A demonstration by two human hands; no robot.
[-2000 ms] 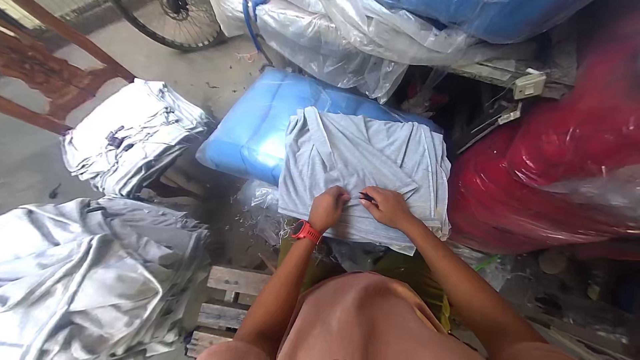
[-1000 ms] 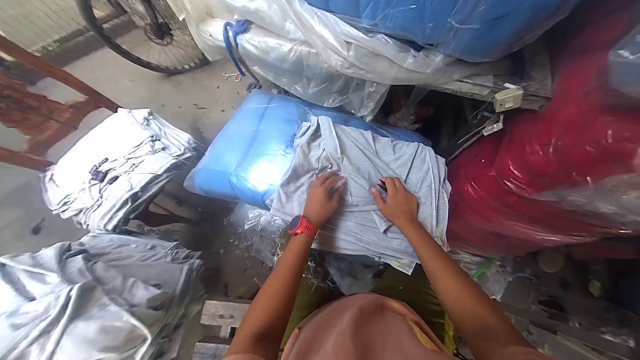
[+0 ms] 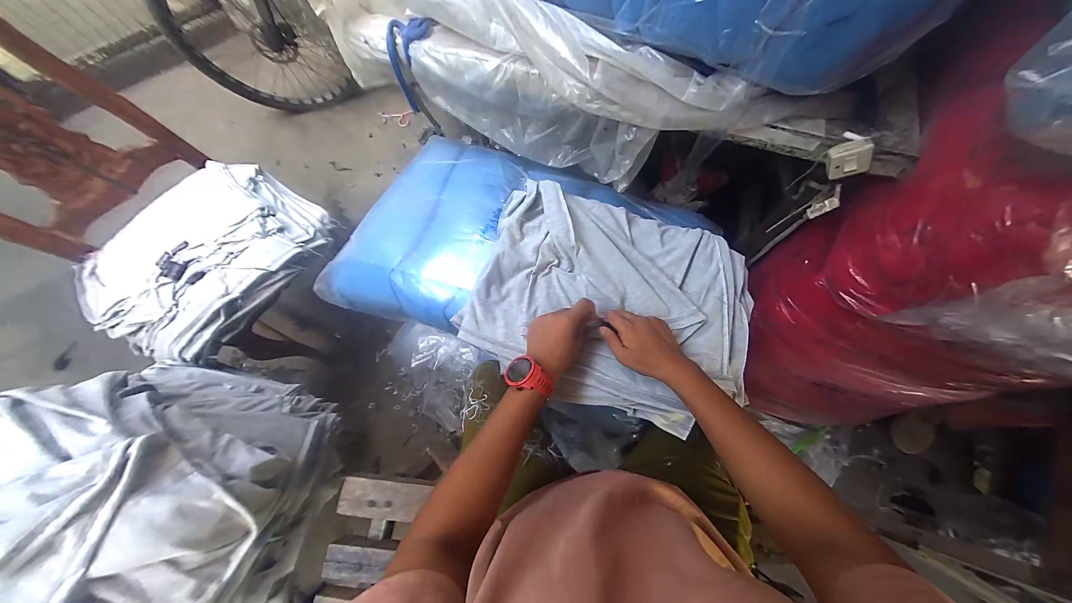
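Note:
Light grey knit garments (image 3: 620,251) lie in a loose stack over a plastic-wrapped blue bundle (image 3: 410,226) in front of me. On the near middle of the stack, my left hand (image 3: 559,337) has its fingers bunched at the cloth; a red watch is on that wrist. Close to its right, my right hand (image 3: 641,339) holds a small dark tool (image 3: 605,325), its kind too hidden to tell, pointing toward the left fingertips. Whether the left fingers pinch cloth or thread is not clear.
A pile of pale garments (image 3: 201,260) sits on a wooden chair (image 3: 109,92) at left, with more grey cloth (image 3: 134,486) below. Red wrapped bundles (image 3: 913,293) stand at right. A bicycle wheel (image 3: 268,50) and a plastic-covered bale (image 3: 536,92) are behind.
My two hands were apart on the cloth one second ago; now they are close together near its front middle. The upper garment's folds have shifted.

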